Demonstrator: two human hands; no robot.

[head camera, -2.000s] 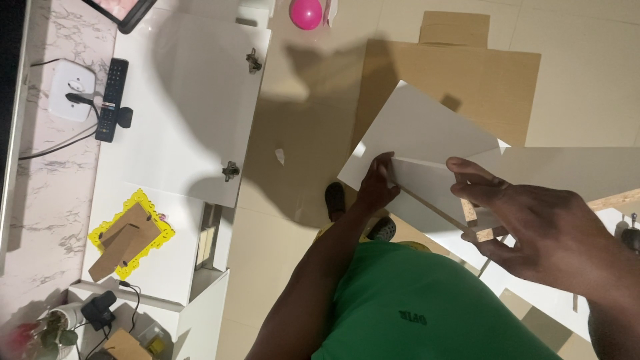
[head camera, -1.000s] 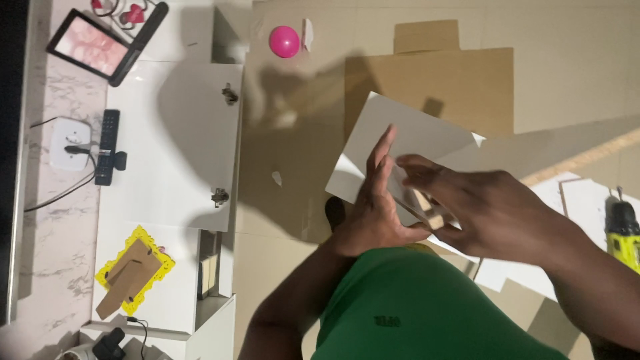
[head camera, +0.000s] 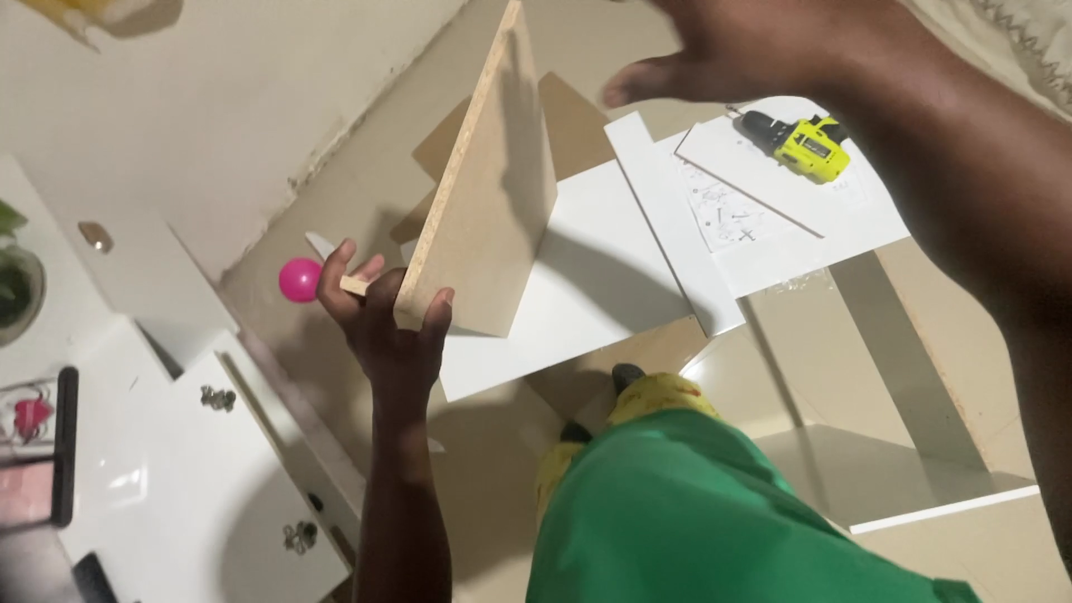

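Observation:
My left hand grips the near lower corner of an upright particleboard panel, thumb on its broad face. A small light wooden piece shows between the fingers of that hand. The panel's lower end is over a white board; whether it rests there cannot be told. My right hand is raised at the top right, thumb spread from the fingers, touching nothing visible; its fingertips are partly cut off by the frame. Beyond it a yellow-green cordless drill lies on white boards, close to a printed instruction sheet.
A narrow white board lies across the larger one. At lower right stands a partly built panel frame. A pink ball is on the floor left of my left hand. White cabinet parts with metal hinges fill the left side.
My hands were close together at the board earlier and are now far apart, the right one raised away. The view has swung strongly, bringing the drill and white boards fully into sight.

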